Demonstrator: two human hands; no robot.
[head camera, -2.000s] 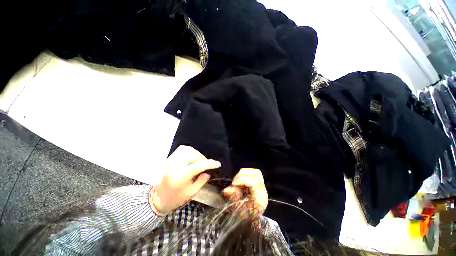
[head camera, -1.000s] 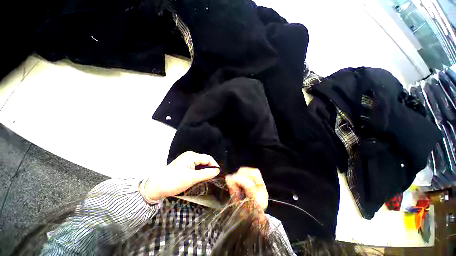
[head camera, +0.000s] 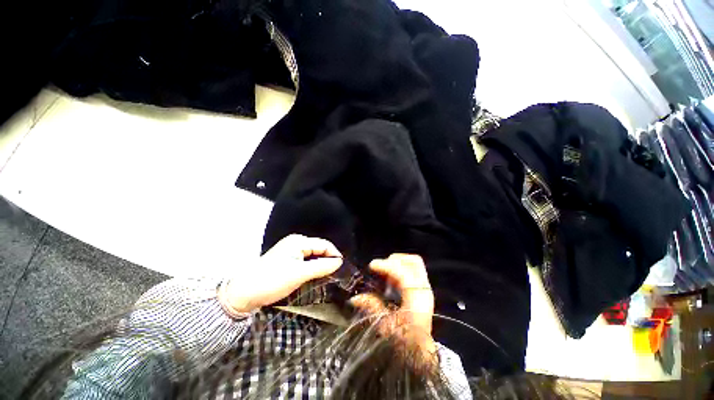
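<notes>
A black jacket (head camera: 352,164) with small shiny dots lies over the white table (head camera: 156,164) and its near edge. My left hand (head camera: 278,273) pinches thumb and finger together at the jacket's near edge, where plaid lining shows. My right hand (head camera: 407,293) grips the same edge with bent fingers, close beside my left fingertips. Loose hair strands cover part of my right hand. Any needle or thread between the fingers is too fine to tell.
A second black garment (head camera: 595,203) with plaid lining lies in a heap to the right. More black cloth (head camera: 172,55) lies at the upper left. Red and orange items (head camera: 658,332) sit at the lower right. Folded grey-blue garments (head camera: 689,172) stand at the right edge.
My left hand has turned and come in against the jacket edge. My right fingers have shifted their grip and lifted slightly. The view has moved, so the garments appear a little further left.
</notes>
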